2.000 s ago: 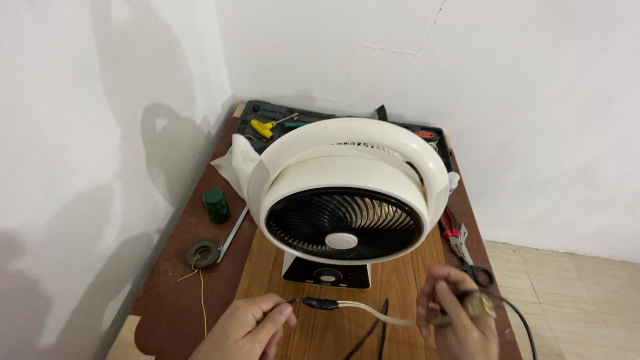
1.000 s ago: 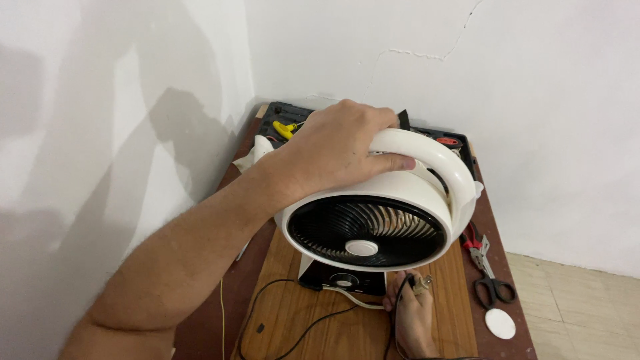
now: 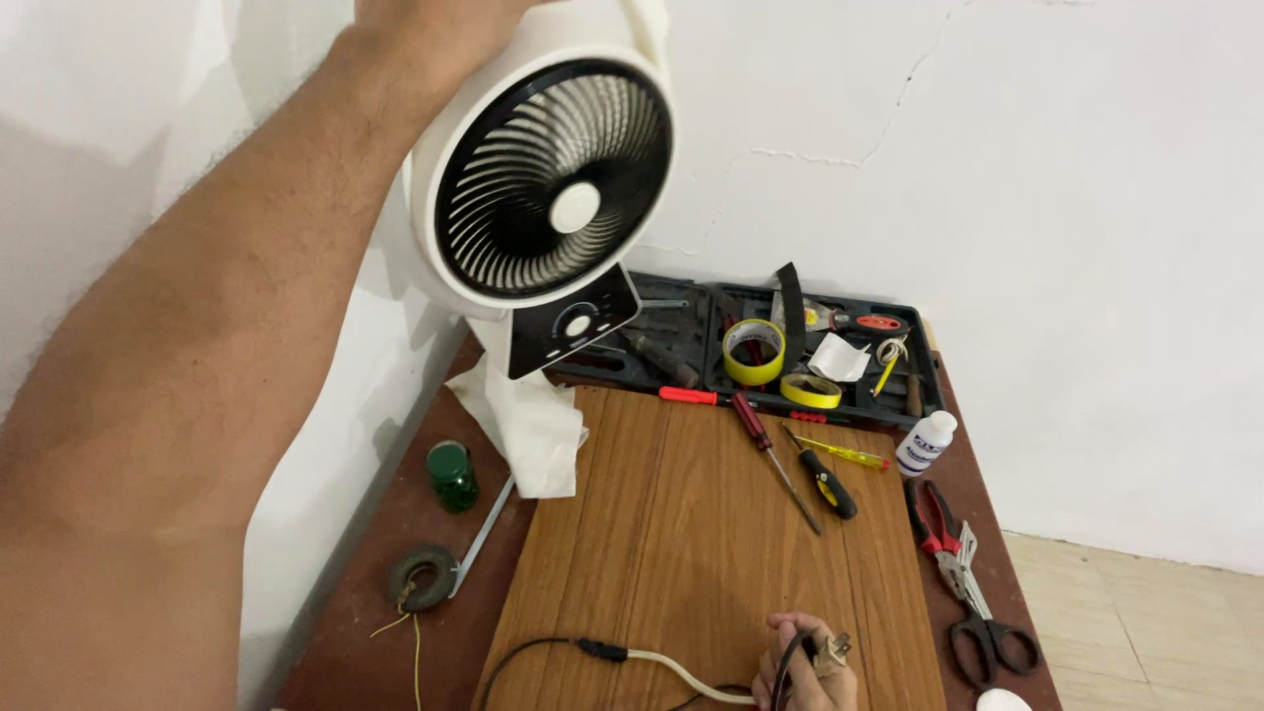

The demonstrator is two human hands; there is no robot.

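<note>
My left hand [image 3: 444, 30] is at the top edge, on the top of a white electric fan [image 3: 553, 178], which hangs tilted above the back left of the table; its fingers are mostly out of view. The fan has a black spiral grille and a black control panel [image 3: 575, 321]. Low at the front, my right hand [image 3: 805, 662] holds a looped power cord with a two-pin plug [image 3: 834, 652]. A white cord [image 3: 681, 671] runs from that hand to a black connector [image 3: 600, 649] over the wooden board [image 3: 691, 553].
Behind the board lies a black tool case [image 3: 706, 385] with yellow tape rolls [image 3: 753, 353]. Screwdrivers [image 3: 775, 459] rest on the board. Pliers [image 3: 943, 543], scissors [image 3: 990, 642] and a white bottle [image 3: 926, 444] are at right. A green-lidded jar [image 3: 451, 476], white cloth [image 3: 538, 434] and dark ring [image 3: 423, 578] are at left.
The fan has been lifted off the board and moved up and left with my left hand on it, uncovering screwdrivers and the tool case. Two seconds ago both hands were at the cord.
</note>
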